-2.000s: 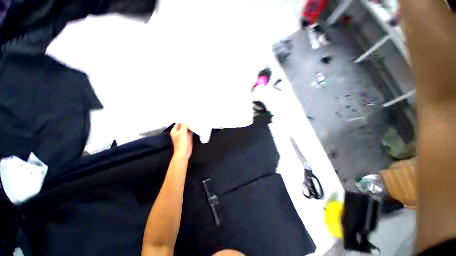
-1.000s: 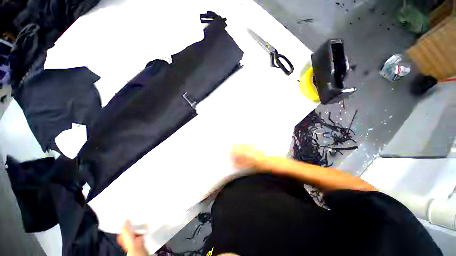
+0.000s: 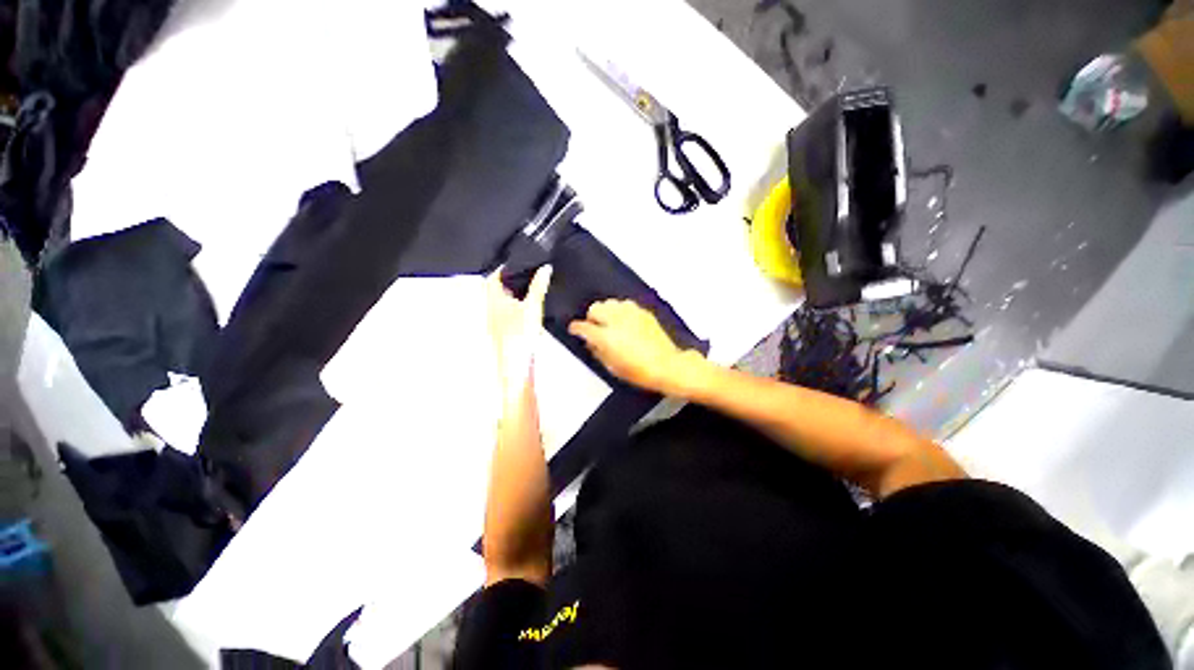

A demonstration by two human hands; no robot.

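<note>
A dark garment [image 3: 458, 196] lies diagonally across the white table. A white paper sheet [image 3: 452, 393] lies partly over it, in front of me. My left hand [image 3: 521, 304] is at the sheet's upper edge, with thumb and finger on dark cloth below a narrow tab with a pale outline [image 3: 550, 216]. My right hand [image 3: 626, 343] is just right of it, fingers curled at the edge of the dark panel [image 3: 609, 282]. The fingertips are blurred. Shears [image 3: 668, 138] with black handles lie beyond my hands, touched by neither.
A black box [image 3: 845, 196] with a yellow disc [image 3: 775, 233] stands at the table's right corner. Another white sheet [image 3: 262, 131] lies at the upper left. A dark piece [image 3: 131, 288] and a small white piece [image 3: 177, 412] lie at the left. Dark trimmings litter the floor [image 3: 1021, 288].
My hands have come from the near side, low and wide apart, to close together at the cloth by the tab. A dark panel now spreads to the right of the tab, where white showed before.
</note>
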